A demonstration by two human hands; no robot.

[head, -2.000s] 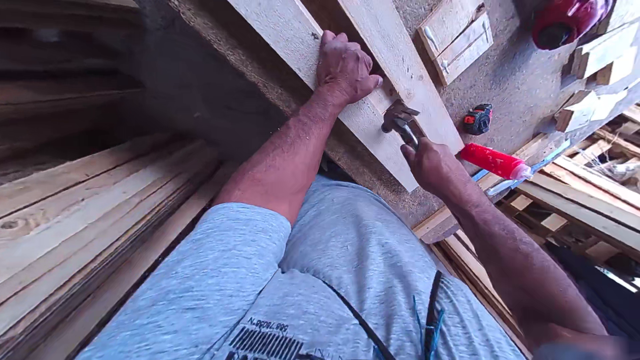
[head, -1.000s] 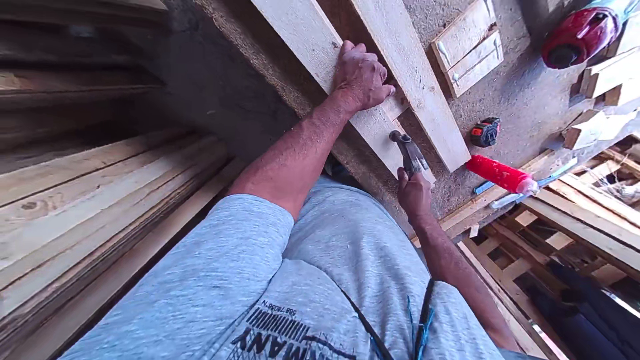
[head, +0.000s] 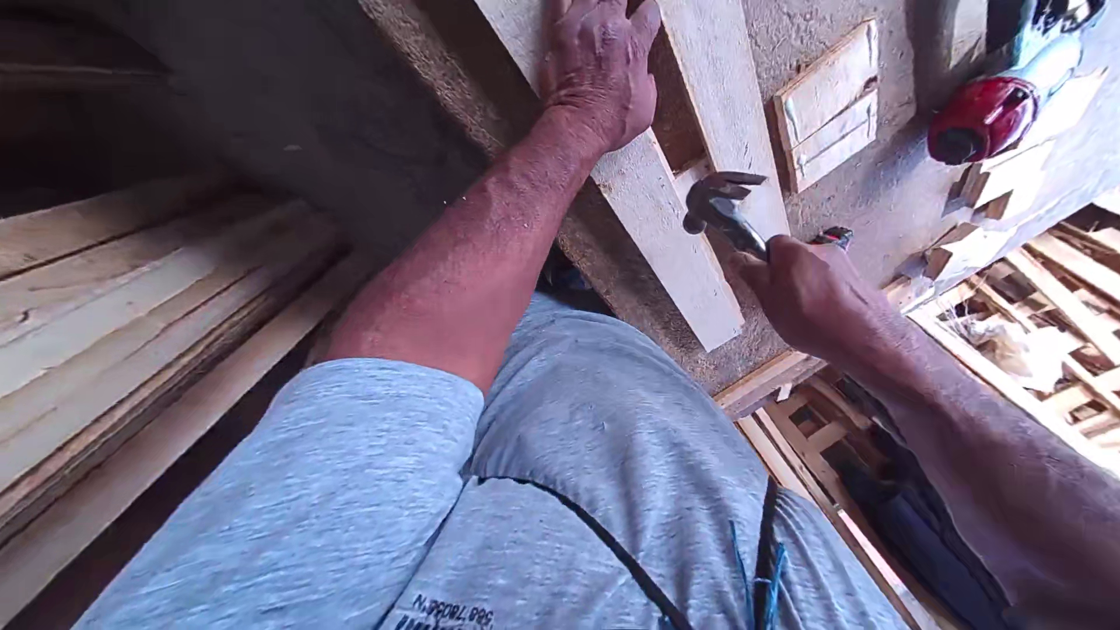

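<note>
My left hand (head: 602,74) rests on a pale wooden board (head: 669,236), its fingers curled over the top edge of the frame of boards. Beside it runs a second board (head: 722,96), with a gap between the two and a short cross piece under them. In my right hand (head: 809,293) is a claw hammer (head: 724,213), gripped by the handle, its head over the gap near the boards' lower ends. Whether my left fingers hold anything else, such as a nail, cannot be seen.
A small wooden panel (head: 827,109) lies on the worktable (head: 884,184). Beyond it are a red bottle-like container (head: 984,120) and wood blocks (head: 1006,188). A tape measure (head: 833,237) shows behind my right hand. Stacked planks (head: 131,324) lie at left, slatted wood at right.
My right hand has raised the hammer away from the board, where its head was a second ago. My left hand stays on the board. The view has shifted.
</note>
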